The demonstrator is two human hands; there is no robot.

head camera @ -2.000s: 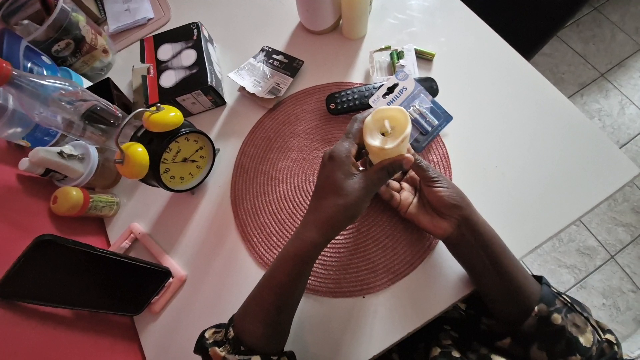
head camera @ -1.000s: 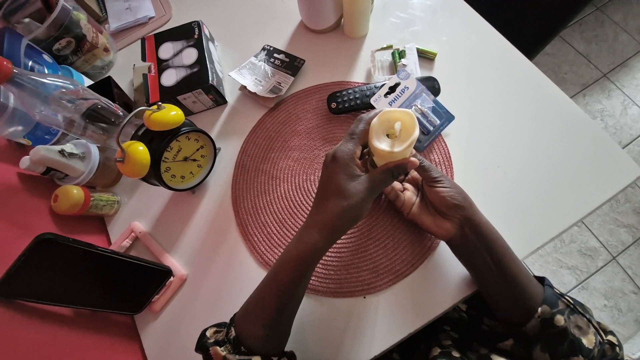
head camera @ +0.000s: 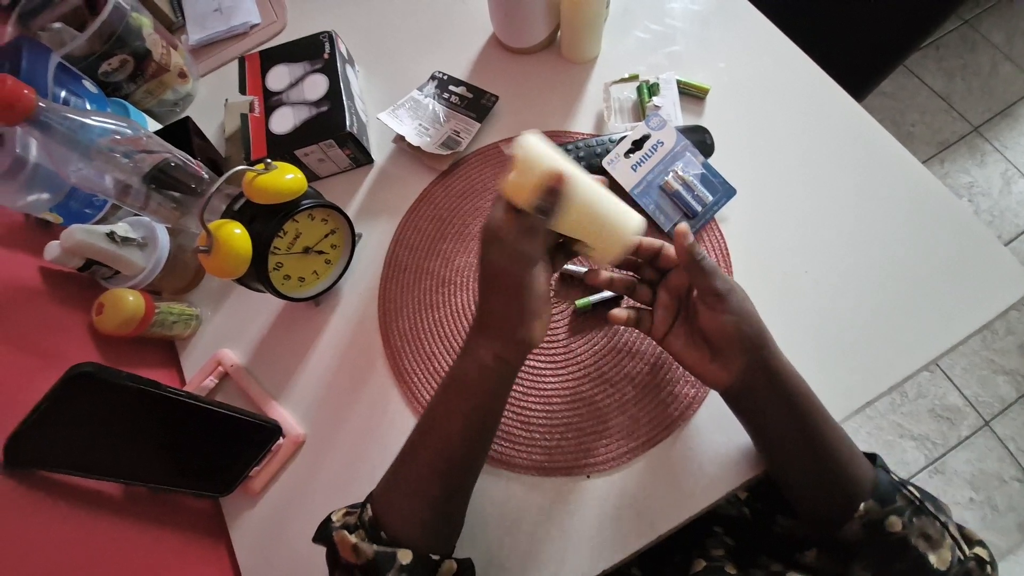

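My left hand (head camera: 520,272) grips a cream pillar candle, likely an electric one (head camera: 588,204), which lies tilted and slightly blurred above a round red woven placemat (head camera: 472,320). Beside the candle's lower right end is my right hand (head camera: 688,312), palm up with its fingers apart; whether a fingertip touches the candle is unclear. Under the hands, two small batteries (head camera: 596,301) rest on the placemat, partly hidden. A Philips AA battery blister pack (head camera: 672,178) overlaps a black remote control (head camera: 588,152) at the placemat's upper right edge.
A black twin-bell alarm clock (head camera: 310,250), a light bulb box (head camera: 308,104) and an opened battery card (head camera: 440,112) stand or lie to the left. Green batteries (head camera: 645,98) are at the back, near another cream candle (head camera: 582,28). A smartphone (head camera: 144,432) leans on a pink stand (head camera: 280,432).
The candle, upright between both hands before, is now tipped over in my left hand. My right hand has come away with its fingers spread, and batteries on the placemat have come into view.
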